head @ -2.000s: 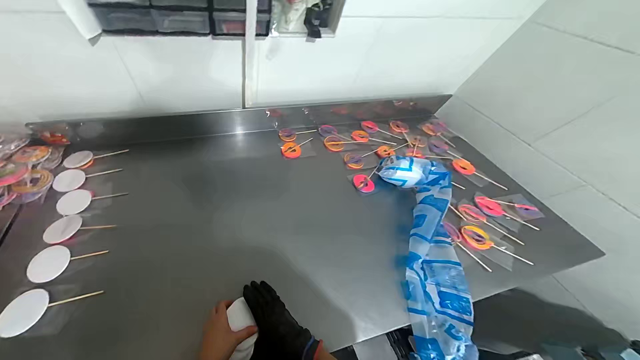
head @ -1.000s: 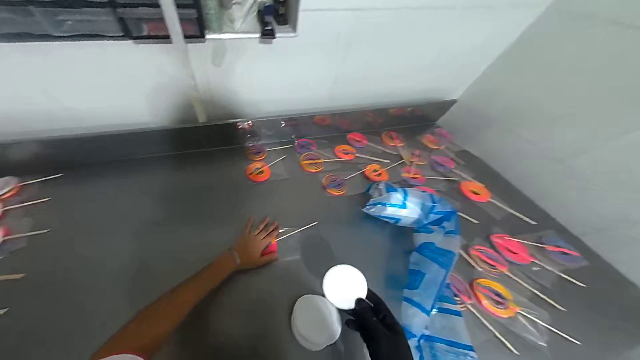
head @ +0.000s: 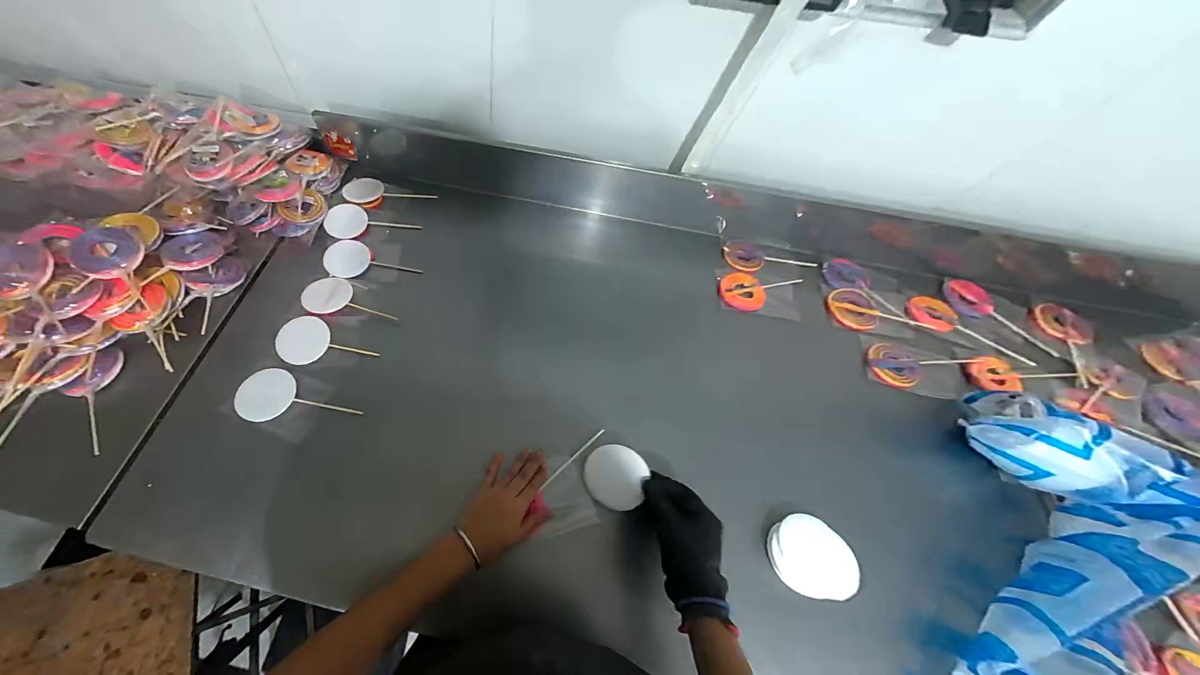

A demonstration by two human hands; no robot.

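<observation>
My bare left hand (head: 506, 506) lies flat over a pink lollipop (head: 537, 509) in a clear wrapper, its stick pointing up and right past my fingers. In my black-gloved right hand (head: 684, 534), a white paper disc (head: 616, 477) is pinched at its right edge, just right of that stick. A stack of white discs (head: 814, 557) rests on the metal table to the right of the glove. At the left stands a column of wrapped lollipops covered by white discs (head: 302, 340), sticks pointing right.
Many wrapped lollipops (head: 108, 251) are heaped at the far left, beyond a table seam. More lie scattered at the back right, such as an orange one (head: 742, 292). A blue and white plastic bag (head: 1050, 450) lies at the right. A raised metal edge (head: 581, 178) runs along the wall.
The view has swung left. My right hand has carried a white disc from beside the stack to beside the lollipop under my left hand.
</observation>
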